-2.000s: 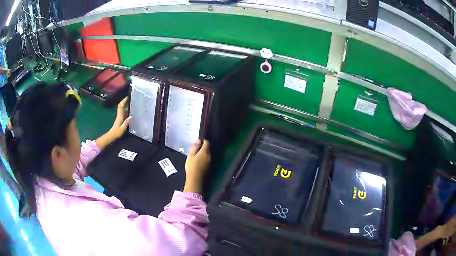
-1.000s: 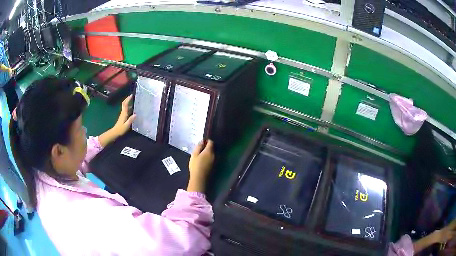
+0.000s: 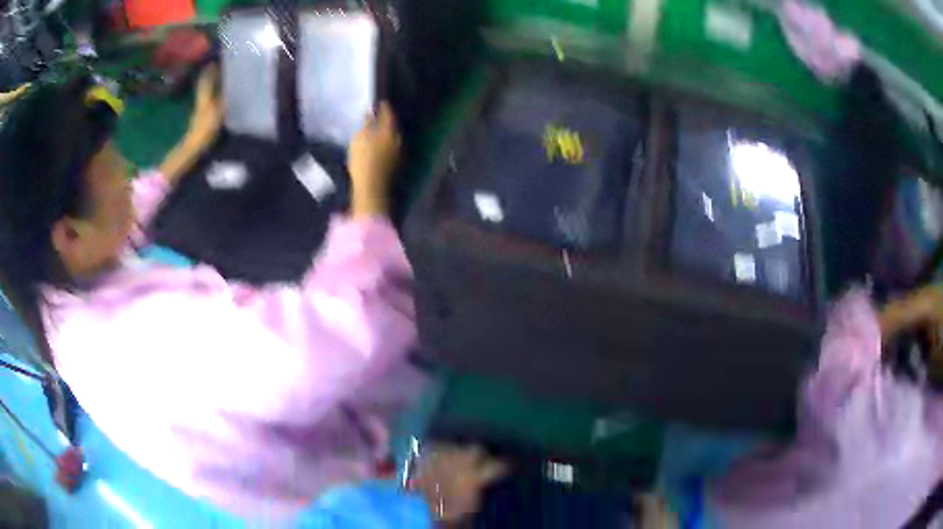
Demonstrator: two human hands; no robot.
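Observation:
The picture is blurred. My left hand (image 3: 458, 481), in a blue sleeve, is at the bottom edge, by the left side of a dark object (image 3: 579, 501) with a small white label (image 3: 559, 472). My right hand (image 3: 653, 510) is small and cut off by the bottom edge, at the object's right side. Whether either hand grips it cannot be told. Beyond stands a black tray stack (image 3: 610, 331). Two dark tablets lie on top, the left one (image 3: 517, 114) with a yellow mark, the right one (image 3: 708, 243) with a bright glare.
At left, a person in a pink smock (image 3: 238, 362) holds a black tray with two lit tablets (image 3: 336, 78). Another pink sleeve (image 3: 853, 362) and a hand are at the right edge. A pink cloth (image 3: 817, 41) hangs on the green backboard.
The view has tilted down, so the tray stack and the person at left sit higher. My hands and the dark labelled object have come into view at the bottom.

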